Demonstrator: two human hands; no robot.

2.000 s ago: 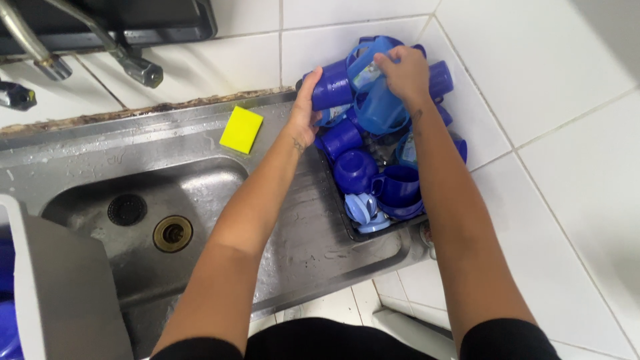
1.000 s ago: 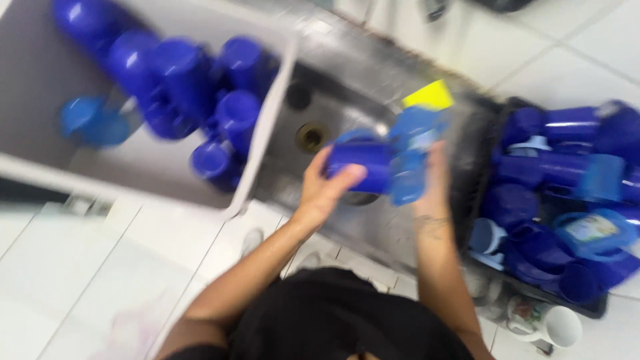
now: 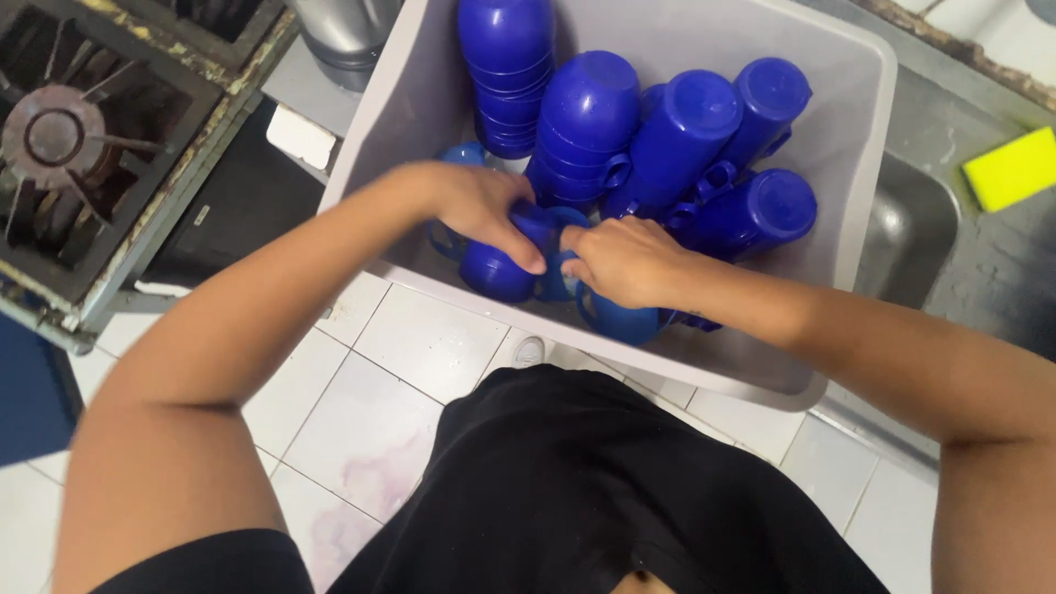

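Observation:
Both my hands are down inside a large light grey plastic bin (image 3: pixel 866 165). My left hand (image 3: pixel 487 210) holds a dark blue plastic cup (image 3: pixel 499 272) near the bin's front wall. My right hand (image 3: pixel 623 260) grips a lighter blue plastic cup (image 3: pixel 559 276) just beside it; the fingers partly hide it. Another lighter blue cup (image 3: pixel 623 318) lies below my right hand. Behind my hands, nested stacks of dark blue cups (image 3: pixel 587 124) stand or lean with their bases up, several showing handles. A lighter blue cup (image 3: pixel 466 154) is partly hidden behind my left wrist.
At the right, a steel sink (image 3: pixel 916 223) lies partly under the bin, with a yellow sponge (image 3: pixel 1011 169) on its drainboard. A gas stove (image 3: pixel 58 136) stands at the left, and a metal container (image 3: pixel 346 37) is behind the bin's left edge. White floor tiles (image 3: pixel 396 363) show below.
My hands have moved with blue cups from the black rack, past the sink, into the grey bin. The view has swung left, and the rack is out of view.

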